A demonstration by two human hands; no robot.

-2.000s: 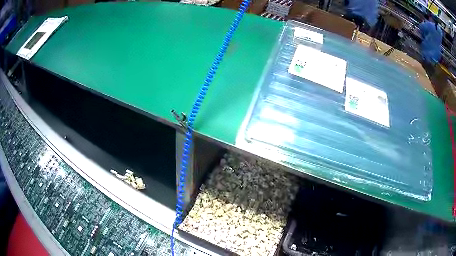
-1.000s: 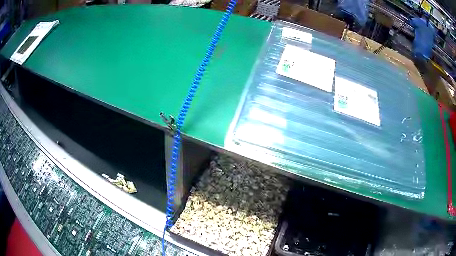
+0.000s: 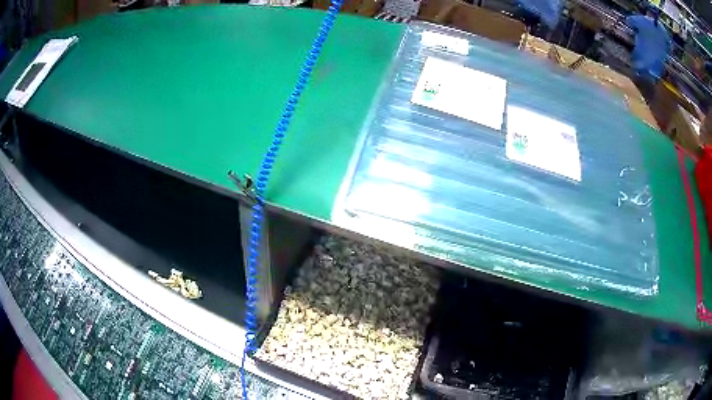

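Note:
Neither of my hands is in the picture. Green circuit boards (image 3: 117,328) lie in a long strip along the lower left. A black tray heaped with small cream-white parts (image 3: 336,344) sits under the shelf, its far part in shadow. A few loose cream parts (image 3: 178,283) lie on the ledge to its left. A second black tray (image 3: 500,383) stands right of it and holds a few small parts. A blue coiled cord (image 3: 275,156) runs down past a small metal clip (image 3: 245,184) on the shelf edge; its lower end leaves at the bottom.
The green shelf (image 3: 179,101) spans the view above the trays. A bluish transparent stack with white labels (image 3: 500,172) lies on it. A white framed item (image 3: 40,72) is at its left end. A crumpled clear bag (image 3: 648,359) is lower right. A person in blue (image 3: 649,45) is behind.
The whole scene has shifted left and slightly up in the picture as the view turned. More of the clear bag and the red object at the right edge shows. Nothing else has visibly moved.

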